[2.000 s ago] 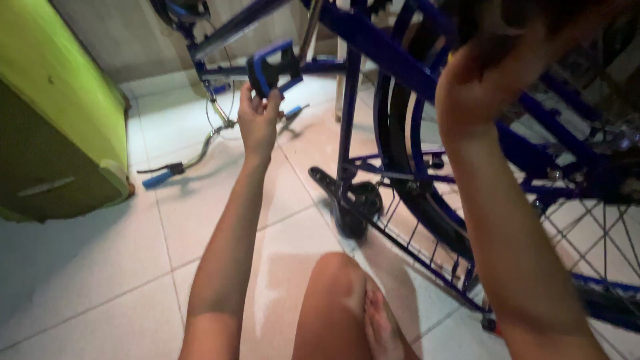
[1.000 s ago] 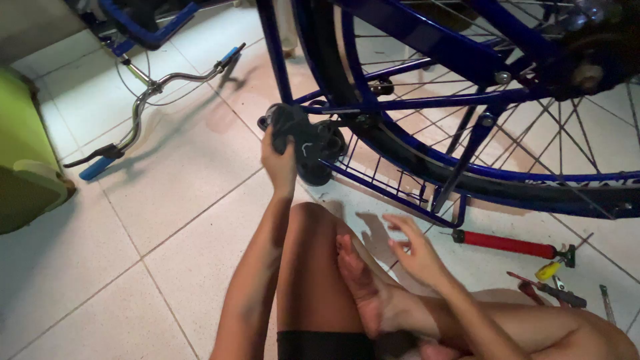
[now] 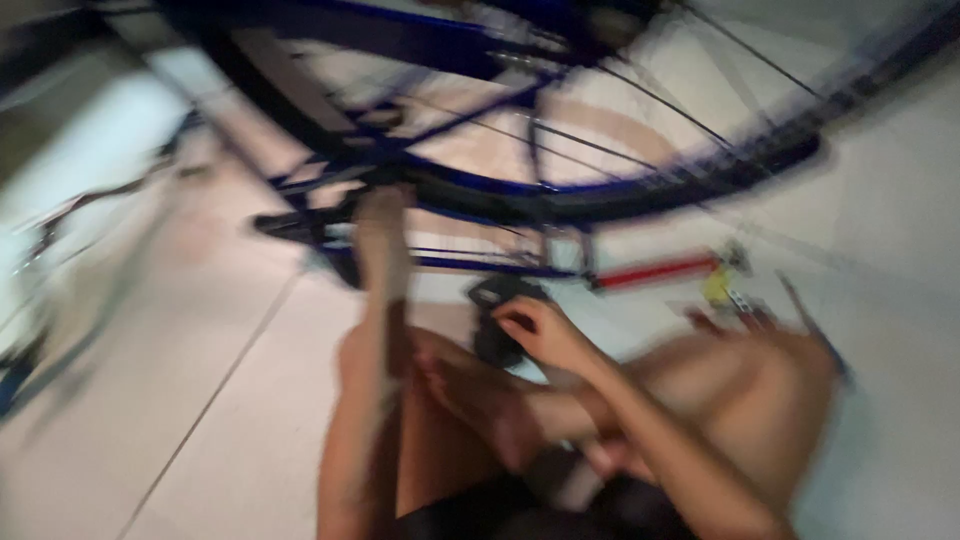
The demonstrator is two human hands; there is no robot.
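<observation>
A blue bicycle frame (image 3: 420, 34) lies across the top of the view, heavily blurred, with its spoked wheel and tire (image 3: 600, 202). My left hand (image 3: 384, 206) is raised to the lower part of the bicycle, by the black saddle (image 3: 292, 225); blur hides its fingers and whether it grips anything. My right hand (image 3: 536, 326) is over a black object (image 3: 499, 292) on the floor, its thumb and index finger curled close together. Whether it pinches something small cannot be made out. The blue rear rack (image 3: 487, 266) runs just beyond that hand.
A red hand pump (image 3: 660, 270) lies right of the rack. Near my knee are a yellow-handled tool (image 3: 718, 285) and several other blurred tools. The handlebar (image 3: 97, 195) is at the left, over pale floor tiles (image 3: 187, 360).
The view has shifted right and blurred. My right hand has moved from above my foot to the black object by the rack. My left hand is still near the saddle.
</observation>
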